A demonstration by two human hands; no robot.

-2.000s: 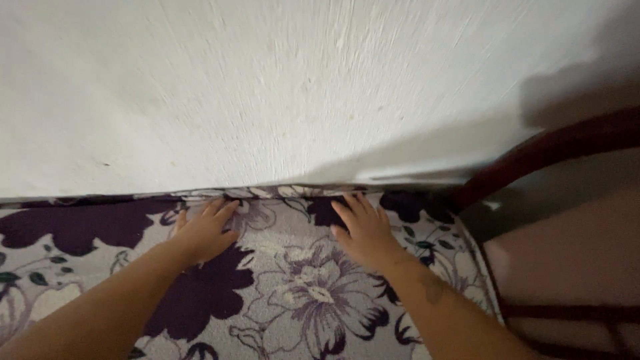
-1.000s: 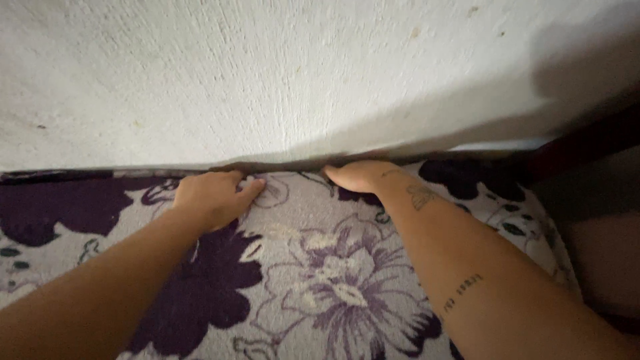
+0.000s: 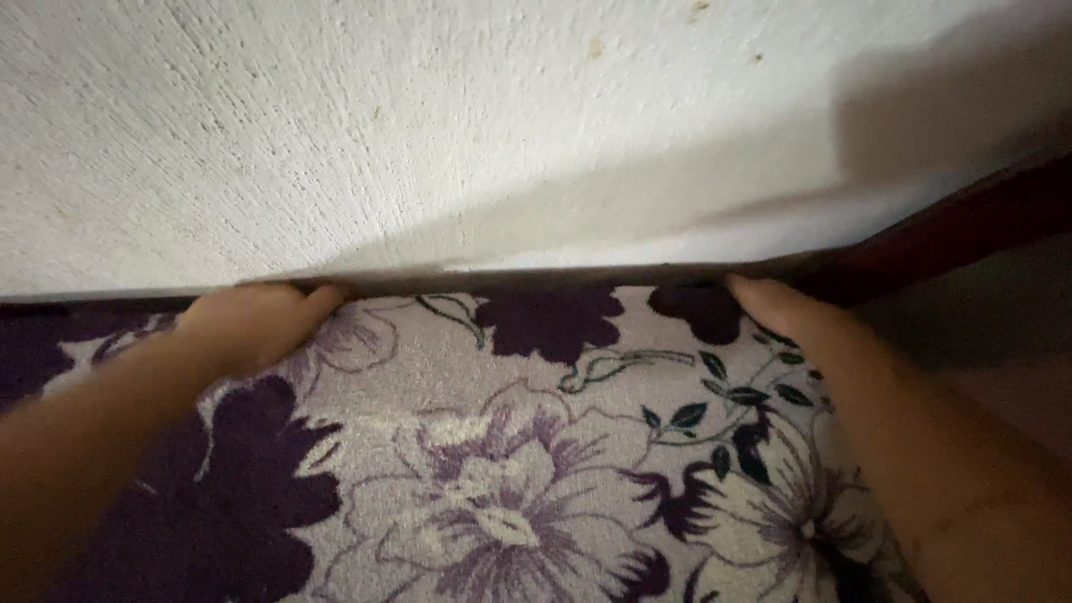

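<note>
A purple and white floral blanket point(image 3: 502, 402) covers a flat padded surface that runs up to the wall. My left hand point(image 3: 251, 322) lies at the blanket's far edge on the left, its thumb on top and its other fingers hidden in the gap by the wall. At the far right part of that edge is my right hand point(image 3: 779, 306); its thumb side shows, while the fingers are out of sight below the edge. Whether either hand grips the cloth or what lies under it cannot be told.
A rough white plastered wall point(image 3: 419, 151) rises behind the far edge, with shadows across it. A dark red curved rail point(image 3: 963, 222), probably wooden furniture, meets the right corner. The area below it is dim.
Both hands lay with spread fingers on the blanket near the edge; now their fingers are down in the gap. My right hand has moved right along the edge, farther from the left. The view is closer.
</note>
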